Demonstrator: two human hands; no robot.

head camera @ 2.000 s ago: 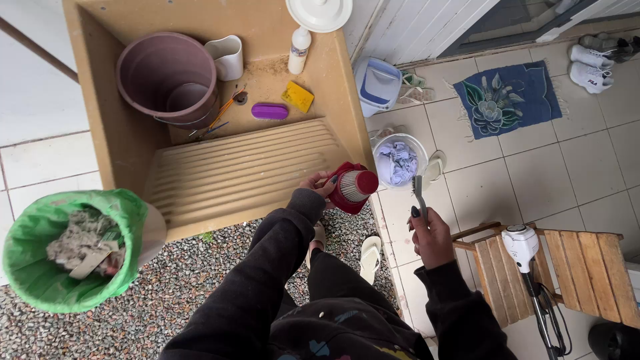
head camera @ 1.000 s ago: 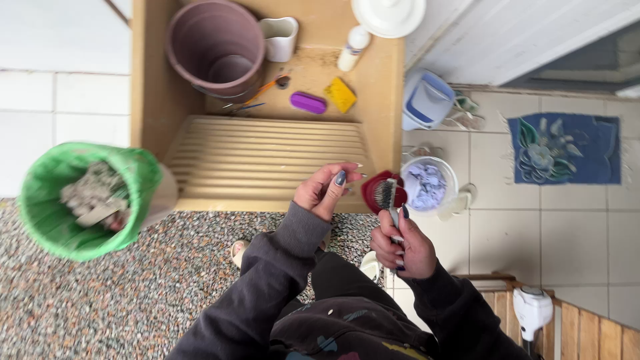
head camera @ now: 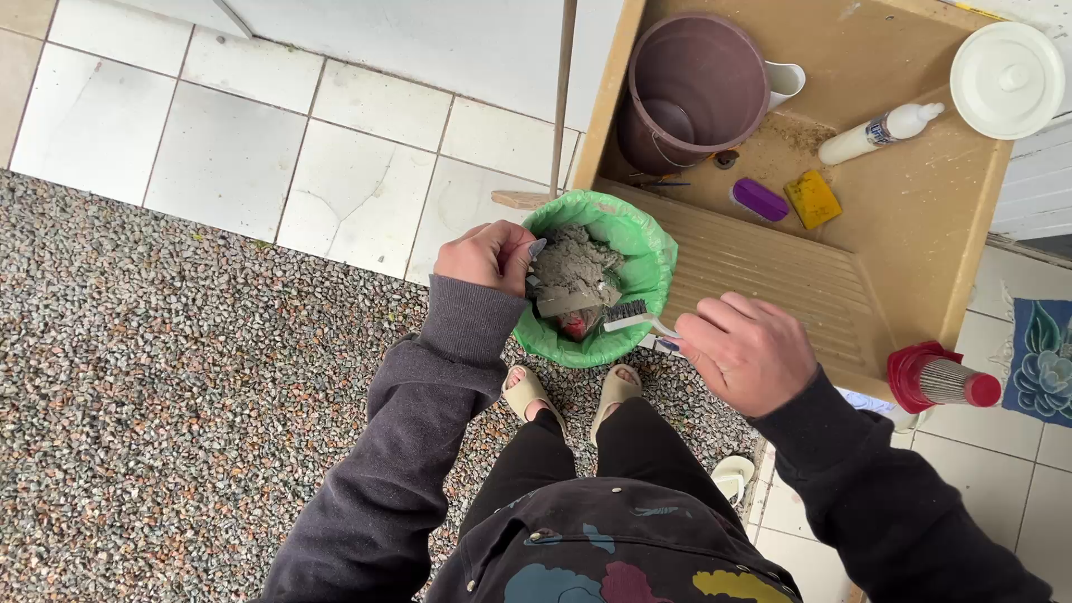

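Note:
My right hand (head camera: 744, 352) grips the handle of a small brush (head camera: 630, 316) with dark bristles, its head over the right side of a bin lined with a green plastic bag (head camera: 649, 230). Grey lint and dust (head camera: 574, 264) fill much of the bag. At the bin's left rim is my left hand (head camera: 488, 257), thumb and fingertips pinched together; whether something small is between them cannot be told. A red vacuum filter (head camera: 942, 378) with a pleated body lies on the right front corner of the tan laundry sink (head camera: 963, 285).
In the sink stand a purple-brown bucket (head camera: 699, 84), a white bottle (head camera: 879, 134), a purple brush (head camera: 760, 199) and a yellow sponge (head camera: 812, 199). A white lid (head camera: 1007, 79) rests at the back right. A wooden stick (head camera: 564, 100) stands behind the bin. Gravel (head camera: 209, 402) covers the ground at left.
Both hands have moved from the sink's right front corner to over the green-lined bin, the brush still in my right hand. The red filter, in my left hand two seconds ago, is let go. The view has shifted left.

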